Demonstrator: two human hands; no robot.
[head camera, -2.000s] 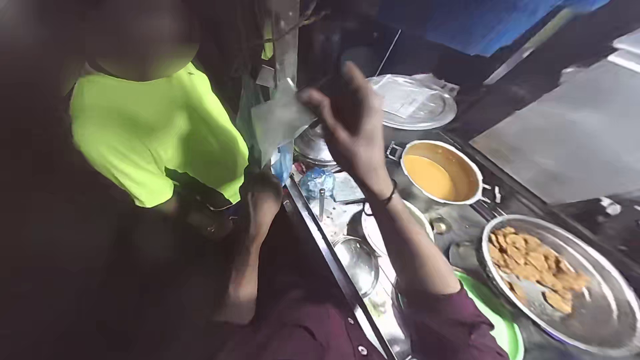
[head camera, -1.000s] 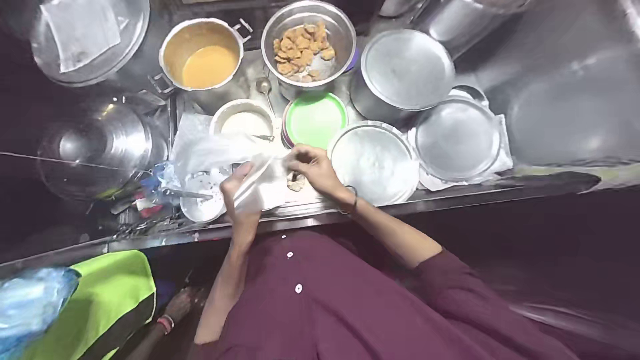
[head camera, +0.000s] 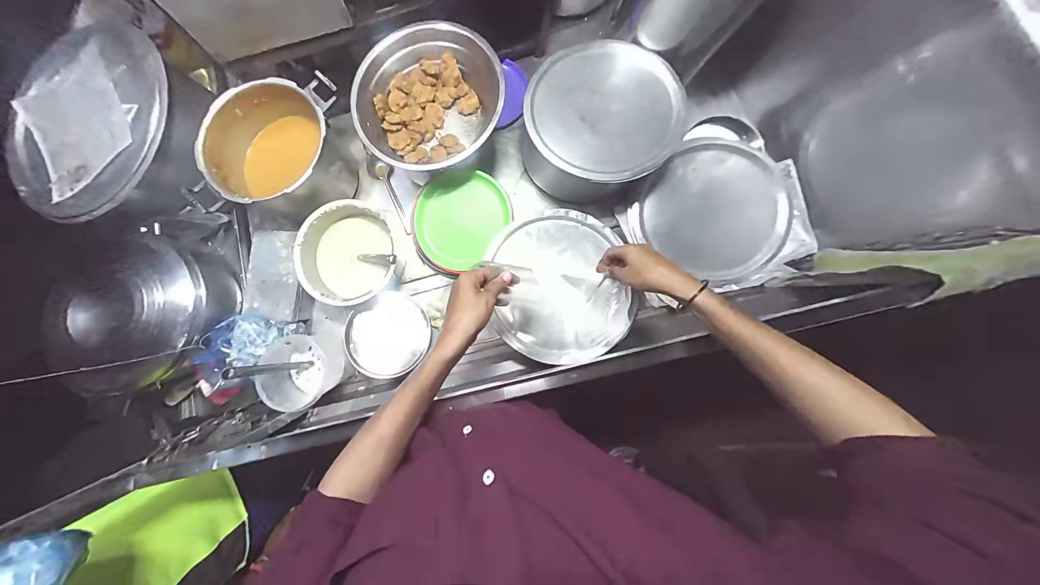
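Observation:
A thin clear plastic sheet or bag (head camera: 552, 284) is stretched between my hands, above a round steel lid or plate (head camera: 561, 333). My left hand (head camera: 479, 296) pinches its left side between thumb and fingers, close to the lower rim of a green plate (head camera: 461, 219). At its right side my right hand (head camera: 634, 268), with a dark band on the wrist, pinches it too, beside another round metal lid (head camera: 715, 211). Whether it is a single sheet or a bag, I cannot tell.
Behind stand a steel bowl of fried pieces (head camera: 426, 97), a pot of orange liquid (head camera: 264, 142) and a large lidded pot (head camera: 605, 110). Left are a pot of pale batter (head camera: 345, 252), a bowl of white contents (head camera: 388, 335) and a cup with a spoon (head camera: 290, 374). A person in a yellow-green garment (head camera: 162, 528) is at lower left.
The view has swung from the person in yellow-green to the counter. My hands have moved right from near the small bowls to over the steel lid, and are farther apart with the plastic between them.

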